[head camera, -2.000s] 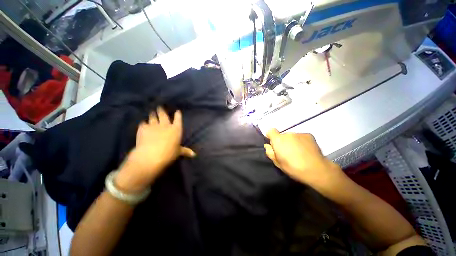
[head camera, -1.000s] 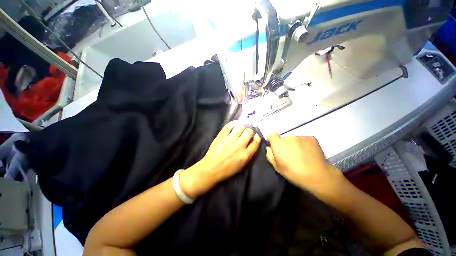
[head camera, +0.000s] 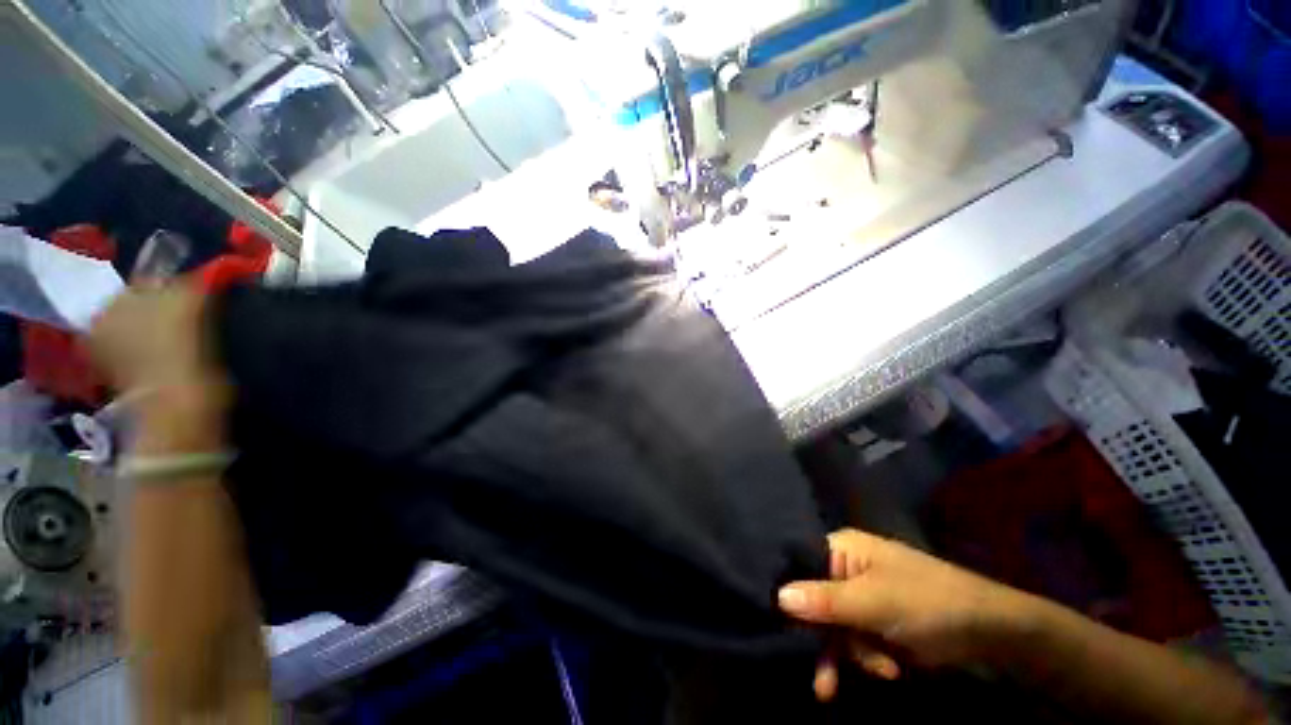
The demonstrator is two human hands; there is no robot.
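The black garment piece (head camera: 496,411) is stretched across the white table, its upper part near the presser foot and needle (head camera: 683,220) of the JACK sewing machine (head camera: 906,85). My left hand (head camera: 149,340) is at the far left against the cloth's left end; it is blurred and its fingers are hard to make out. My right hand (head camera: 878,602) pinches the cloth's lower right corner between thumb and fingers, below the table's front edge. Whether the cloth lies under the foot is hidden by glare.
A white perforated basket (head camera: 1161,482) with black pieces stands at the right. Red cloth (head camera: 241,262) and a white paper sheet (head camera: 57,276) are at the left. A second machine with a round dark handwheel (head camera: 50,524) is at the lower left.
My left hand has moved from near the needle to the far left. My right hand has moved down and away from the needle. The cloth is now stretched between them, and the view has shifted.
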